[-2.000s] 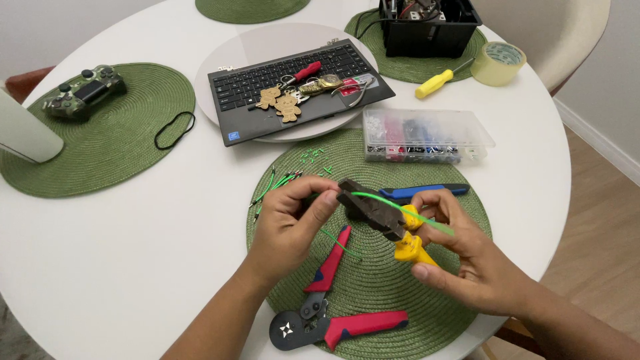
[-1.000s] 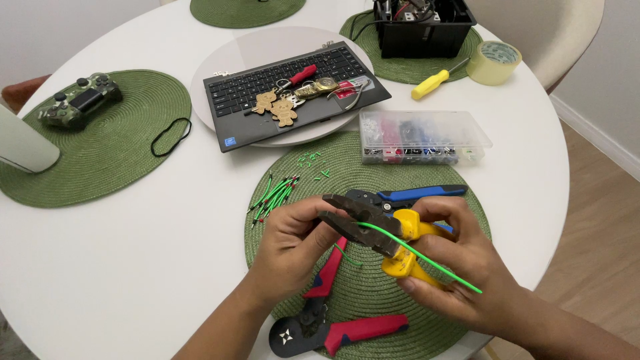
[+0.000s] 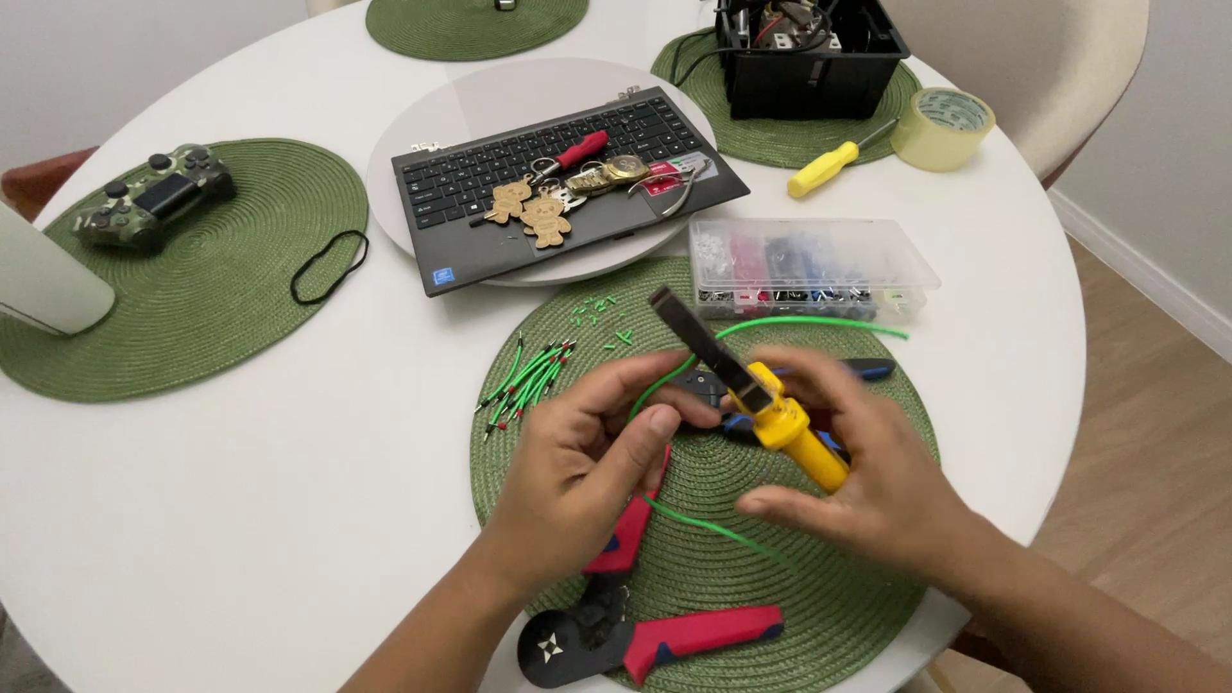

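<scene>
My left hand [image 3: 597, 462] holds a green insulated wire [image 3: 813, 321] between thumb and fingers; one end curves up past the pliers, the other hangs lower right. In my right hand [image 3: 857, 462] are yellow-handled pliers [image 3: 789, 428], jaws pointing up and left. Beneath the hands, a red-handled crimping tool [image 3: 703, 635] lies on a green woven placemat [image 3: 828, 616], and a blue-handled tool [image 3: 871, 369] is partly hidden behind my right hand. Short green wires with ferrules [image 3: 529, 385] are bunched left of my left hand, near small green offcuts [image 3: 592, 310].
A clear compartment box [image 3: 808, 260] stands behind the hands. Keys and a watch rest on a laptop keyboard base [image 3: 520, 212]. A yellow screwdriver [image 3: 823, 170], a tape roll [image 3: 943, 130] and a black open box [image 3: 808, 82] are back right; a game controller [image 3: 159, 197] lies left.
The pliers have turned more upright in my right hand, whose thumb is now away from the handles. The green wire, earlier running along the pliers toward my right hand, now loops from my left hand.
</scene>
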